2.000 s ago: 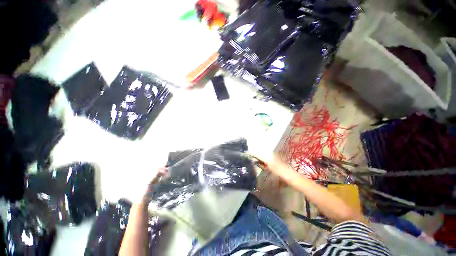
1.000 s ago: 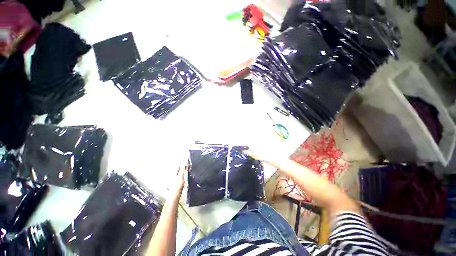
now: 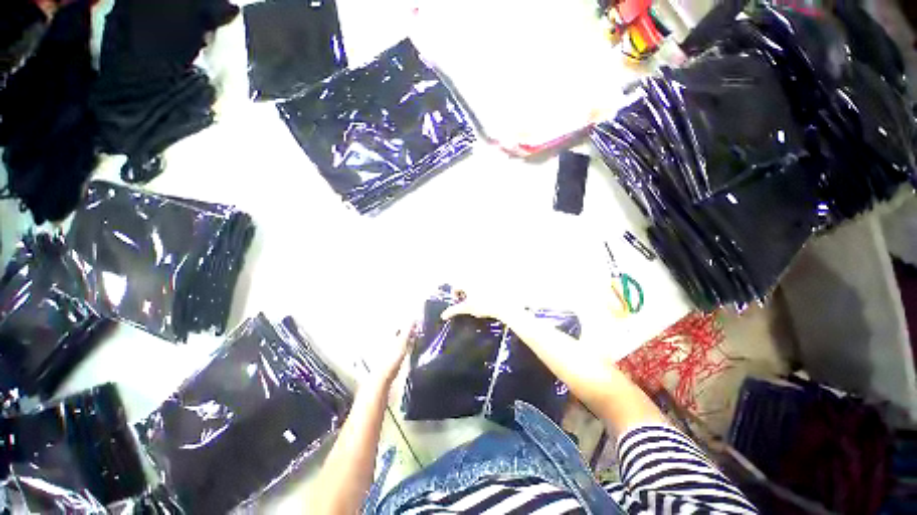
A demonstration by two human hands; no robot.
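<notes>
A bundle of bagged dark garments (image 3: 450,377) lies in front of me at the near table edge, under glossy film. A thin pale band (image 3: 498,360) crosses it. My left hand (image 3: 390,354) is against its left edge; whether the fingers close on it is unclear. My right hand (image 3: 475,310) reaches over the bundle, its fingers on the far left edge, gripping there. My right wrist and forearm hide part of the bundle's far side.
Stacks of bagged garments lie at left (image 3: 151,256), near left (image 3: 246,412), far centre (image 3: 377,126) and right (image 3: 734,171). Dark unbagged cloth (image 3: 151,80) is far left. Green-handled snips (image 3: 630,292) and a small black rectangle (image 3: 571,183) lie right. Red strips (image 3: 684,357) are on the floor.
The view has shifted. My right hand has moved left along the bundle's far edge, from its far right part. My left hand stays at the left edge. The band now slants.
</notes>
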